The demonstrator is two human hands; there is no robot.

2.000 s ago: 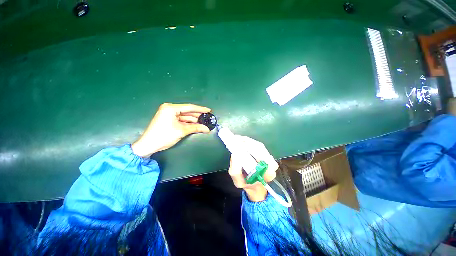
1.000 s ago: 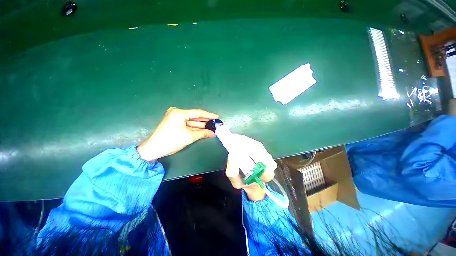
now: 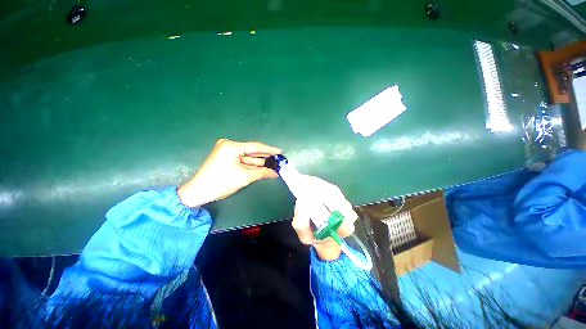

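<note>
My left hand (image 3: 225, 170) pinches a small black round part (image 3: 276, 162) between thumb and fingers, just above the green bench surface. My right hand (image 3: 323, 209) holds a white glue syringe (image 3: 291, 177) like a pen, its narrow end pointing at the part. The tip is at the part's right side; whether it touches cannot be told. A bright green adapter head (image 3: 329, 225) sits at the syringe's rear, above the back of my right hand. A pale air hose (image 3: 357, 254) loops from it beside my wrist.
A white sheet (image 3: 377, 110) lies right of my hands. Black parts (image 3: 77, 15) sit along the far belt. A white ridged strip (image 3: 493, 87) and clear film (image 3: 540, 122) lie at right. An open cardboard box (image 3: 421, 234) is below the bench edge. A blue sleeve (image 3: 556, 205) shows at right.
Since two seconds ago, my left hand has moved slightly right and the part has tilted, with the syringe tip closer against it. The far black parts have shifted left.
</note>
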